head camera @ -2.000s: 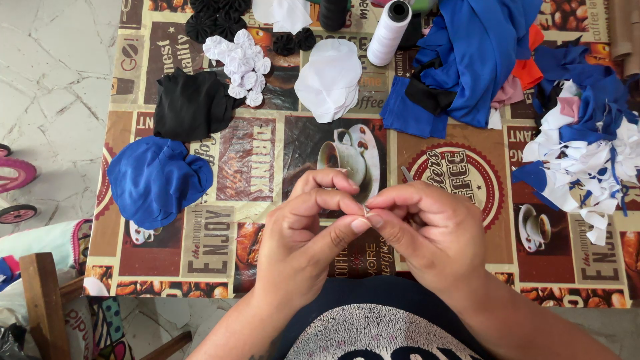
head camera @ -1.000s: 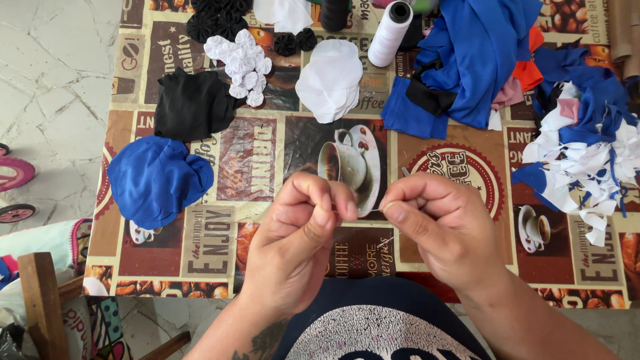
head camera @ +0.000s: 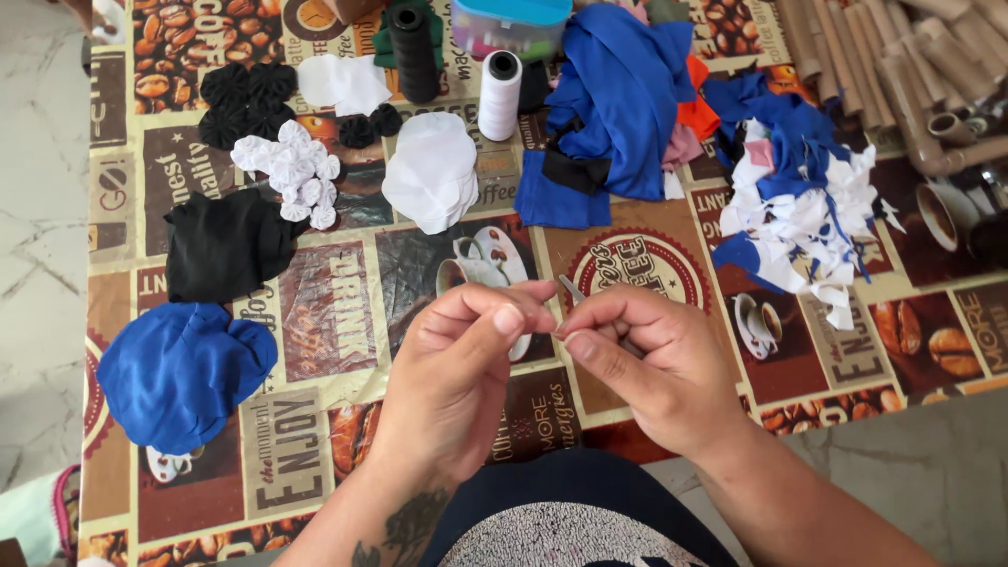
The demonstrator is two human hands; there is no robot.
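Observation:
My left hand and my right hand are raised over the near part of the table, fingertips almost meeting. Each has thumb and forefinger pinched together; whatever lies between them is too fine to make out. A slim metal blade or tip shows just behind my right fingers; the rest of it is hidden. Beyond my hands lie a stack of white fabric circles, white gathered fabric rosettes, black rosettes and an upright spool of white thread. Blue fabric and black fabric lie on the left.
A printed tablecloth covers the table. At the back stand a black thread spool and a plastic tub with a blue lid. Blue cloth, white and blue scraps and brown cardboard-like tubes lie on the right.
My hands were together two seconds ago, moved apart a second ago, and are now close again. The view has shifted and shows more of the table's far and right parts.

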